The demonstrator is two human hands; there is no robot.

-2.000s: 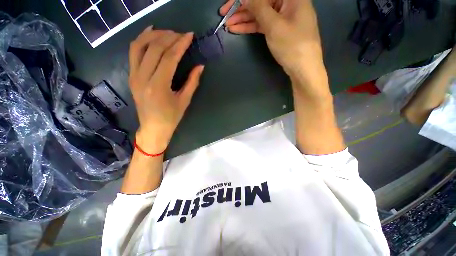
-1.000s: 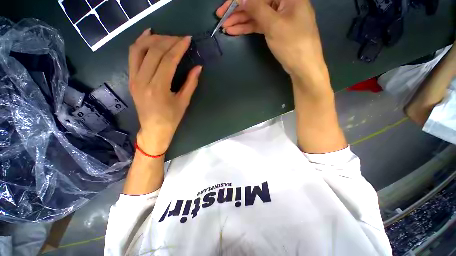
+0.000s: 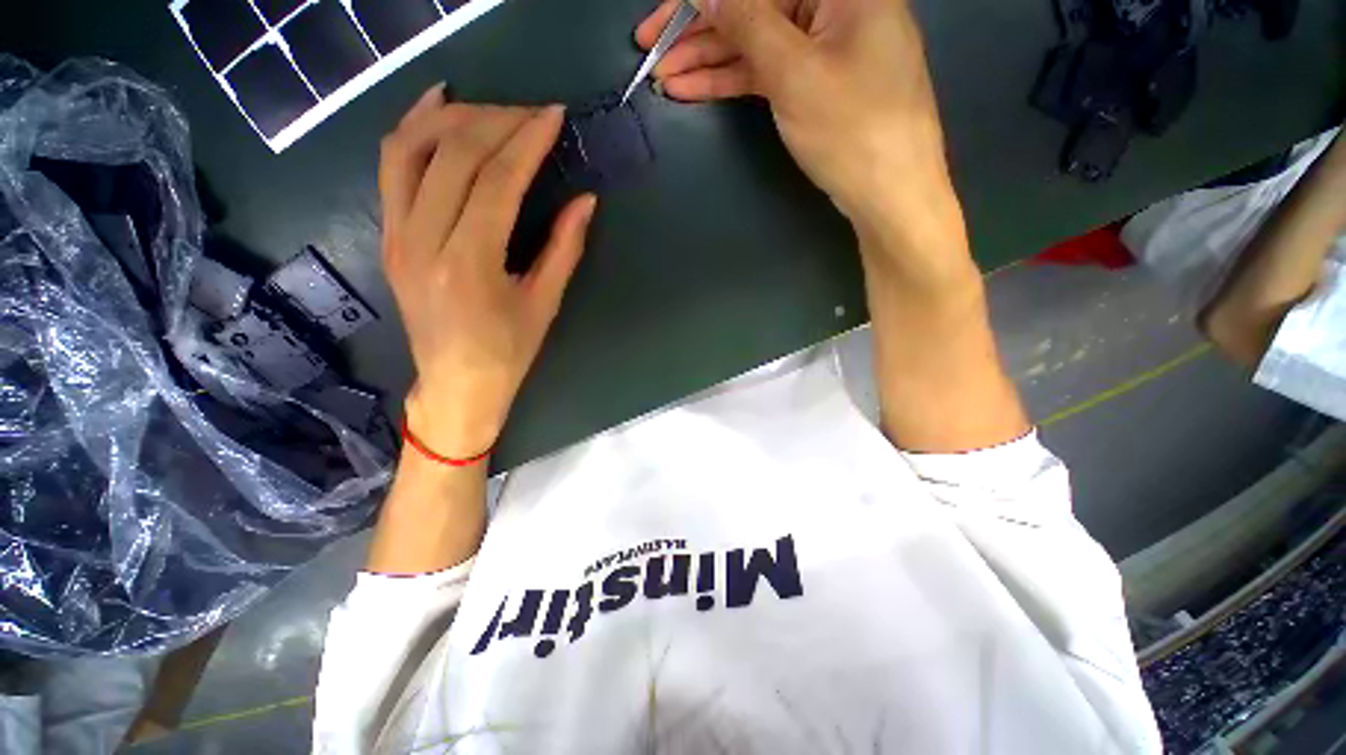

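A small black plastic housing lies on the dark green bench, its left part between the index finger and thumb of my left hand. My left hand rests on the bench with its fingers bent around the part's left end. My right hand grips thin silver tweezers. Their tip is at the upper edge of the black part. Whether a sticker lies on the part I cannot tell.
A sticker sheet with black pads lies at the upper left. A crinkled clear bag and black supply parts are at left. A heap of black parts is at upper right. Another person's arm shows at the right edge.
The tweezers' tip has shifted slightly to the left and down along the part's upper edge. My left hand has hardly moved and stays on the part.
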